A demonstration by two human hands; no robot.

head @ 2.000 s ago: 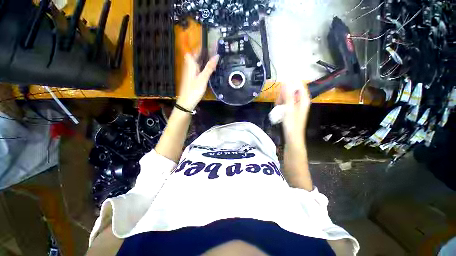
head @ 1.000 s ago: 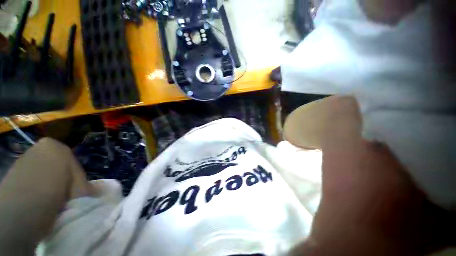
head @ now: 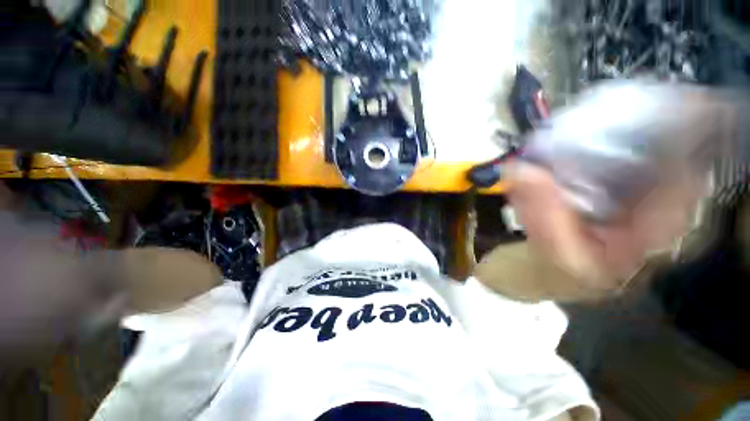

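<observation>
A black camera housing [head: 377, 156] lies on the bench edge, its pale central hole facing up and a thin black stick on each side. No hand touches it. My right hand [head: 567, 226] is raised at the right, strongly blurred. A blurred whitish, shiny sheet or bag [head: 617, 148] overlaps it; whether my fingers grip it cannot be told. My left forearm is blurred at the left and runs to the picture's edge; the left hand itself does not show.
A glittering pile of small parts [head: 358, 33] lies behind the housing. A black foam tray [head: 245, 99] and a dark pronged rack [head: 90, 107] are to the left. The electric screwdriver [head: 528, 103] is partly hidden at the right. Black housings [head: 234, 242] lie below the bench.
Both hands have left the housing area and moved outward. The view swung and came back. The whitish sheet, large at upper right one second ago, now appears smaller beside my right hand.
</observation>
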